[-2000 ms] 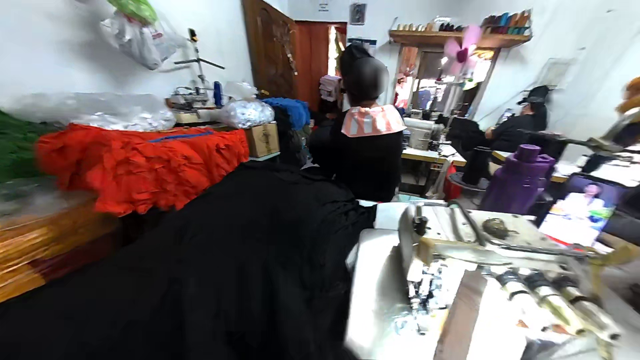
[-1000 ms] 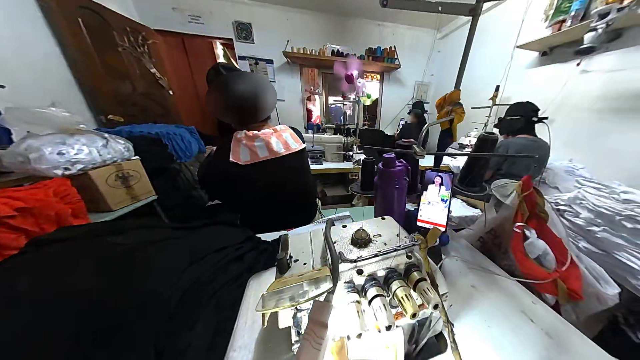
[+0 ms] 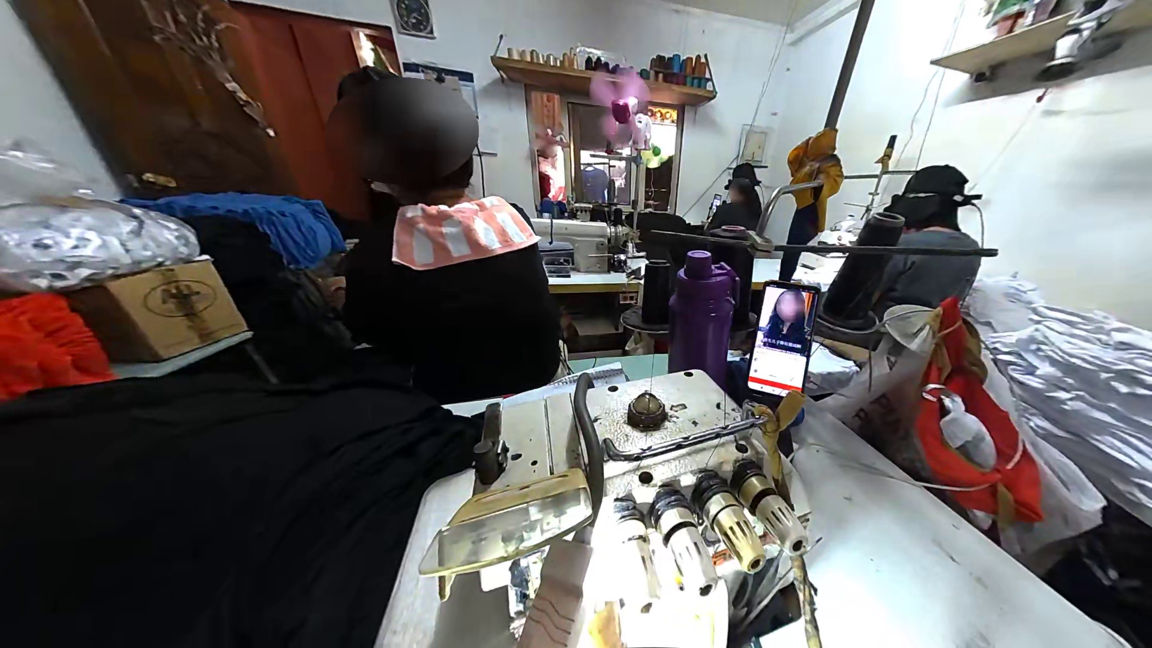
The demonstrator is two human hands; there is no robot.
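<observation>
Neither of my hands can be made out in the frame. Right in front of me stands an overlock sewing machine (image 3: 558,423) with several tension knobs (image 3: 727,522) and a clear plastic eye guard (image 3: 508,522). Black fabric (image 3: 198,504) is heaped on the left, up against the machine's table. Behind the machine stand a purple bottle (image 3: 701,315) and an upright phone (image 3: 781,342) with a lit screen. Black thread cones (image 3: 864,270) sit on the thread stand behind them.
A person in black with a striped towel (image 3: 461,232) sits ahead. Other people are farther back. At left are a cardboard box (image 3: 166,306), red cloth (image 3: 49,346) and blue cloth (image 3: 256,220). A plastic bag (image 3: 873,396) and white fabric piles (image 3: 1071,369) lie at right.
The view has swung to the right, bringing in the bag and white fabric at right. No hand movement can be made out.
</observation>
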